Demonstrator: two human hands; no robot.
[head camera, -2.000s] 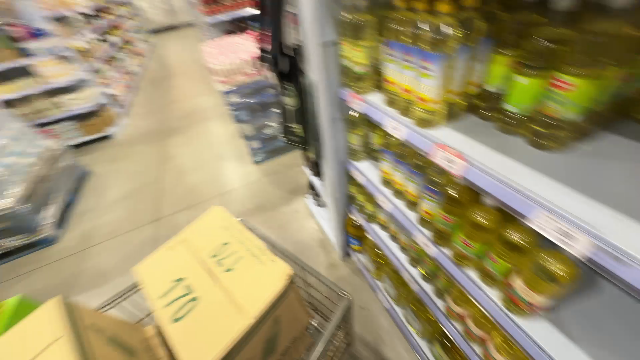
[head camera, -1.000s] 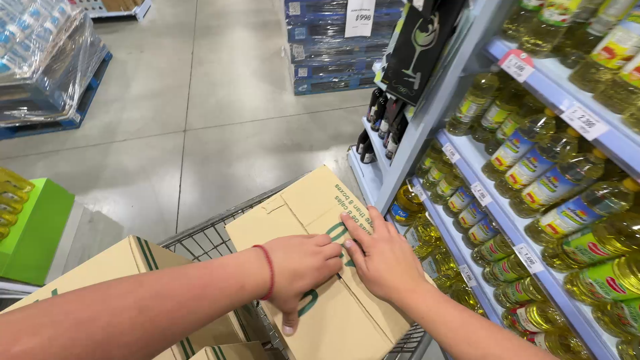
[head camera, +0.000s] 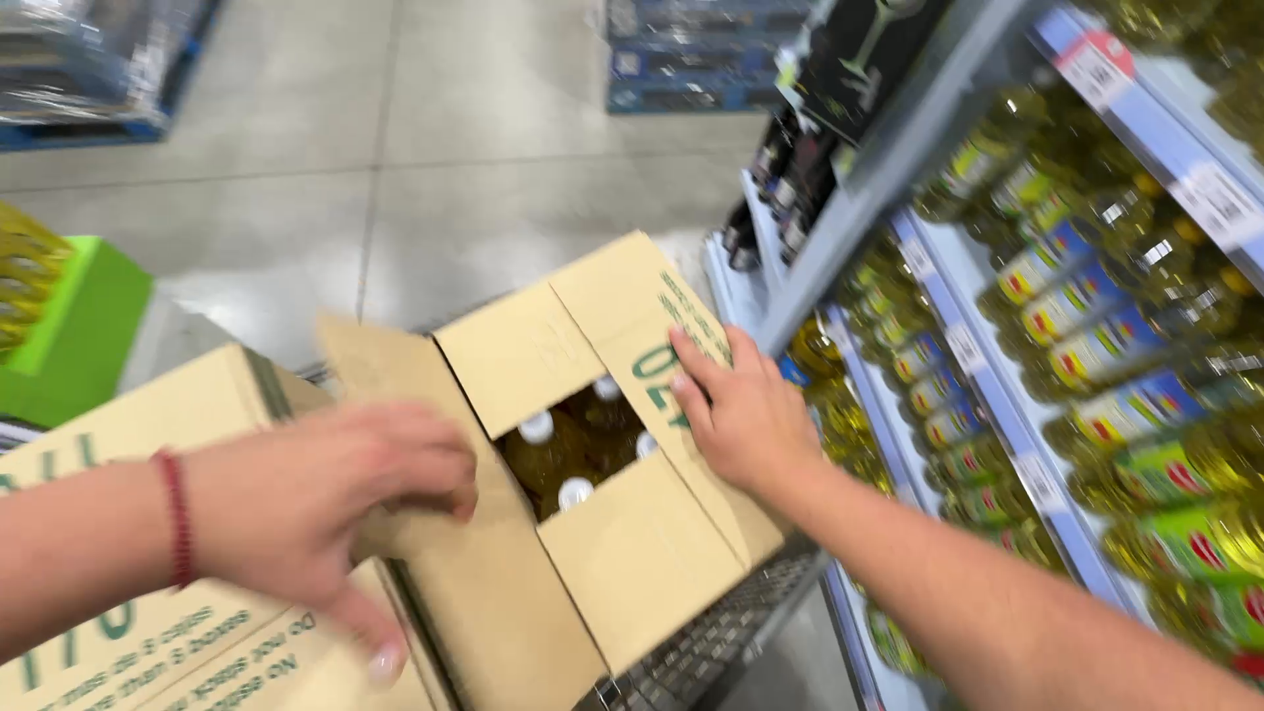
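A cardboard box (head camera: 632, 583) of oil bottles stands in a wire shopping cart (head camera: 721, 602), one long top flap (head camera: 464, 592) folded out to the left. Through the gap between its other flaps, several white caps (head camera: 576, 492) show on bottles of yellowish oil. On the right flap, over its green print, rests my right hand (head camera: 746, 415). My left hand (head camera: 346, 504), blurred, with a red cord bracelet at the wrist, hovers over the raised left flap, fingers and thumb apart; whether its fingertips touch the flap is not clear. A second printed cardboard box (head camera: 148, 425) is under my left forearm.
Shelves of oil bottles (head camera: 1086, 326) with price tags rise close on the right. Dark bottles (head camera: 790, 188) stand at the shelf end. Blue pallets (head camera: 691, 59) and a wrapped pallet load (head camera: 89, 59) stand ahead on the concrete floor (head camera: 464, 148). A green display (head camera: 79, 336) is at the left.
The box top was closed one second ago, with both hands on it. Its left flap is now folded out and bottle caps show. My left hand has moved left.
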